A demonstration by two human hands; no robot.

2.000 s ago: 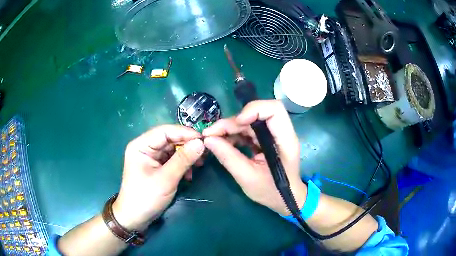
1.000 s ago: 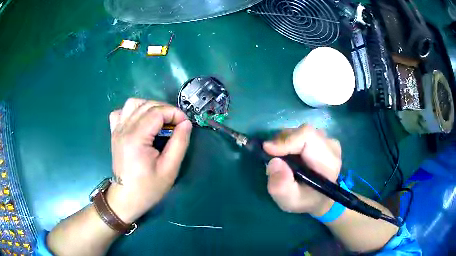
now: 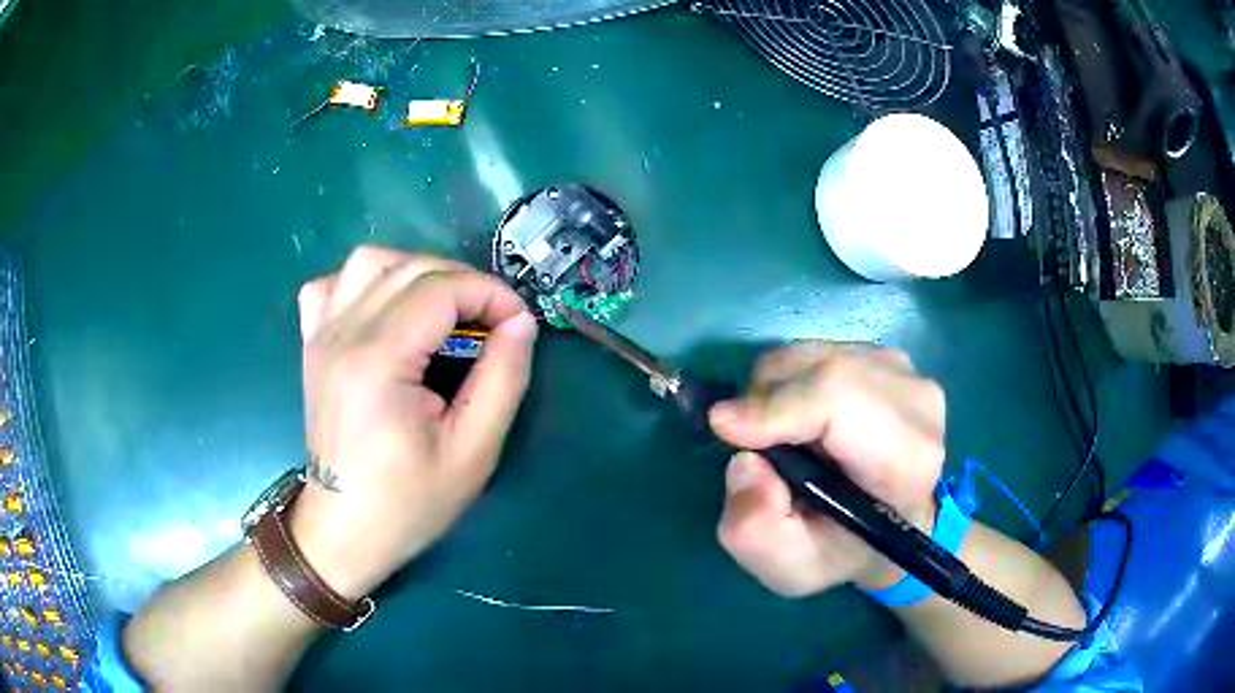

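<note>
A round black device housing (image 3: 558,241) with grey parts lies on the green mat, its green circuit board (image 3: 596,306) at the near edge. My right hand (image 3: 837,460) holds the black soldering iron (image 3: 867,525) like a pen; its brownish tip points up-left and ends at the board. My left hand (image 3: 413,386) pinches thin battery leads beside the board's left end. The battery (image 3: 463,343), yellow-orange and silver, shows partly under my left fingers; the rest is hidden. Whether the tip touches a lead is too small to tell.
Two batteries lie apart at the upper left. A solder wire (image 3: 532,601) lies on the near mat. A battery tray (image 3: 30,582) is at the left edge. A clear hood (image 3: 501,16), fan grille (image 3: 867,48) and white round container (image 3: 902,198) stand farther up; dark equipment and cords are at right.
My right hand has left my left fingertips and turned the iron, bringing its tip down to the board. Since one second ago the hands have barely moved; the view has shifted slightly.
</note>
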